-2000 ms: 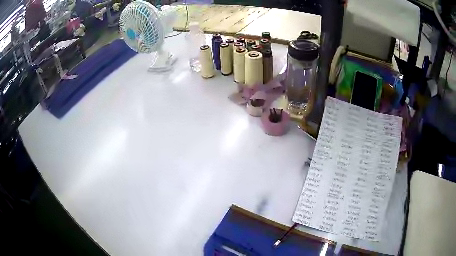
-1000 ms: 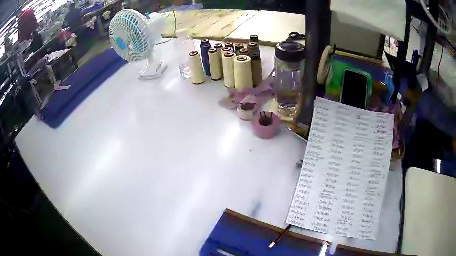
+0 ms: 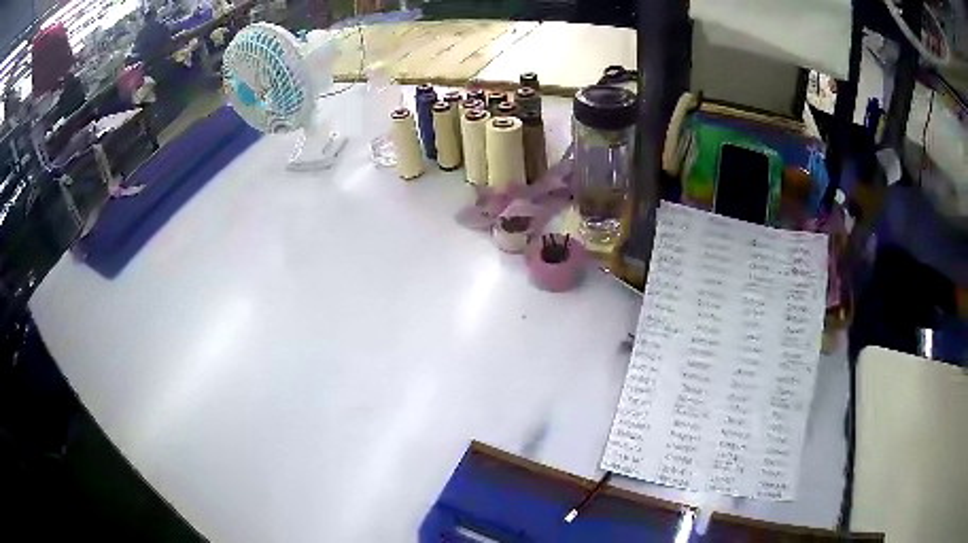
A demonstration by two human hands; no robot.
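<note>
No hand shows; both of my hands are out of the picture. Nearest in front of me, the blue sewing template point(image 3: 531, 503) with a brown top strip is cut off by the bottom edge. A thin dark marking pen point(image 3: 587, 497) with a pale tip lies across its top strip. A large white paper list point(image 3: 719, 355) with columns of small writing lies just beyond the template, at the right. A stack of dark blue cut fabric point(image 3: 170, 191) lies along the table's far left edge.
On the white table point(image 3: 318, 350) stand a fan point(image 3: 268, 83), thread cones point(image 3: 505, 152), two tape rolls point(image 3: 555, 265) beside pink-mauve scrap, and a water bottle point(image 3: 603, 170). A phone point(image 3: 742, 182) is behind the list, near a dark post point(image 3: 659, 95). A cream surface point(image 3: 911, 445) adjoins at right.
The whole view has shifted a little, so the table items sit further left in the picture. More of the template's top strip shows at the lower right. No object has visibly moved on the table.
</note>
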